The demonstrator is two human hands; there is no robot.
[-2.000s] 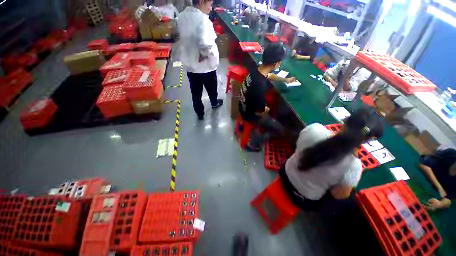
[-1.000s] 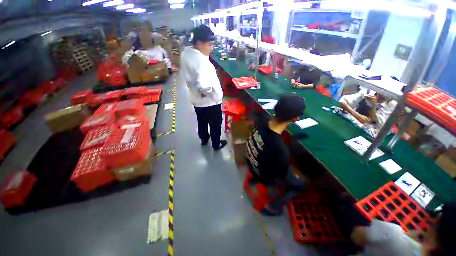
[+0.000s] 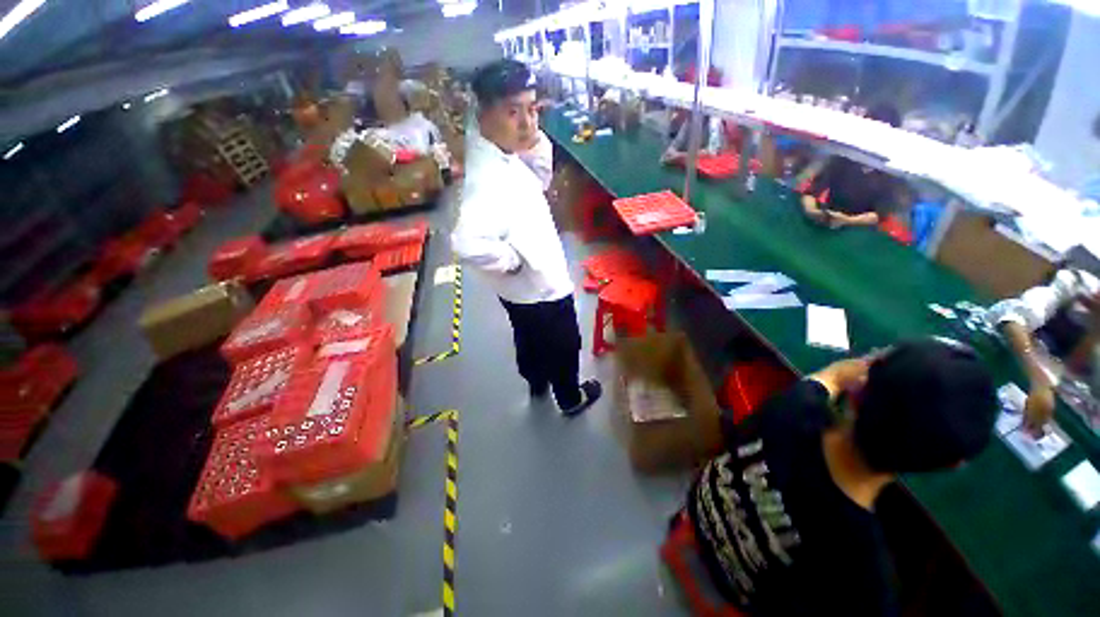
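Neither of my hands shows in the head view. Nearest in front of me at the lower right, a person in a black shirt and cap (image 3: 802,506) sits at the long green bench (image 3: 844,283). A white sheet or flat box (image 3: 826,327) lies on the bench by that person. Pale long strips (image 3: 750,289) lie farther along. A red tray (image 3: 654,212) sits near the bench's edge. An open brown carton (image 3: 663,404) with pale contents stands on the floor beside the bench.
A person in a white jacket (image 3: 513,229) stands in the aisle. Red stools (image 3: 627,301) are behind. Stacked red trays (image 3: 320,392) stand on the left beyond yellow-black floor tape (image 3: 450,518). Another person's arm (image 3: 1025,350) reaches over the bench at right.
The view has moved forward along the aisle. The nearer seated person in the light top and the trays at the lower left have left the picture. The standing person's head has turned, with a hand raised near it.
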